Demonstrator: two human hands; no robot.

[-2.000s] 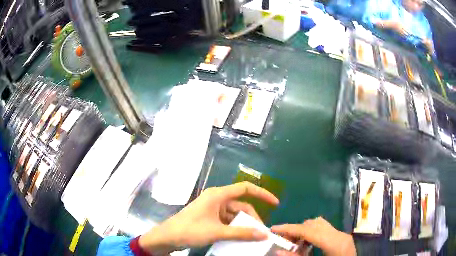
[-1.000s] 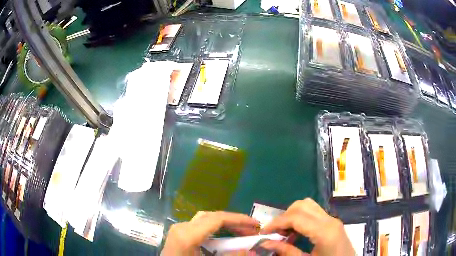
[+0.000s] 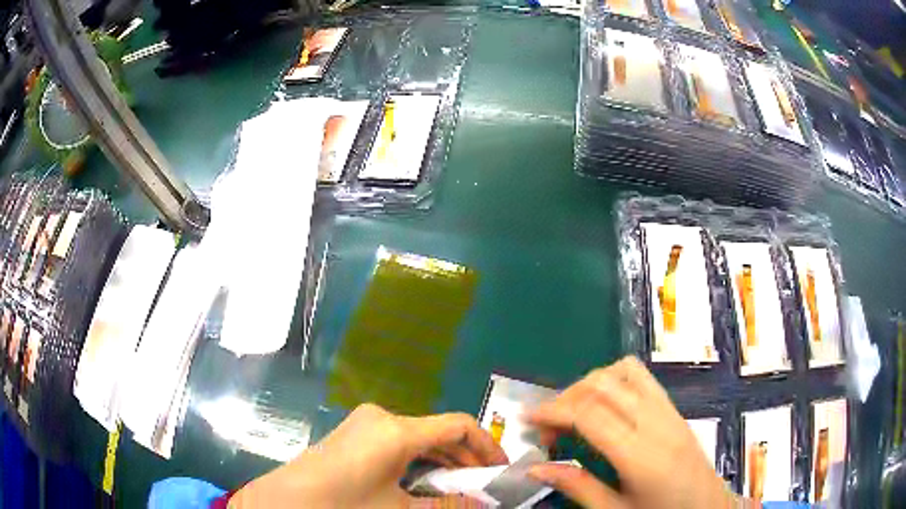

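Observation:
An LCD module (image 3: pixel 515 400) lies on the mat at the bottom centre, silver-white back up, with an orange flex cable; its lower part is hidden by the hands. My left hand (image 3: pixel 373 459) is left of it, fingertips closed on a folded white sheet (image 3: pixel 452 482). My right hand (image 3: pixel 631 437) is over the module's right side, thumb and fingers pinching a pale greyish film (image 3: pixel 519 481) that meets the white sheet. Which layer is which cannot be told. A yellow-olive tape sheet (image 3: pixel 405 323) lies flat behind my left hand.
A tray of modules (image 3: pixel 632 298) is at right, a tall tray stack (image 3: pixel 685 169) behind it. Another tray (image 3: pixel 437 149) is at back centre-left. White sheets (image 3: pixel 268 229) and a metal arm (image 3: pixel 119 129) are left, with stacked modules (image 3: pixel 60 288) at far left.
The view first swung right and down, then shifted slightly. The hands have closed together around the white sheet, and the module has come into view beyond them. The greyish film now shows at the right fingertips.

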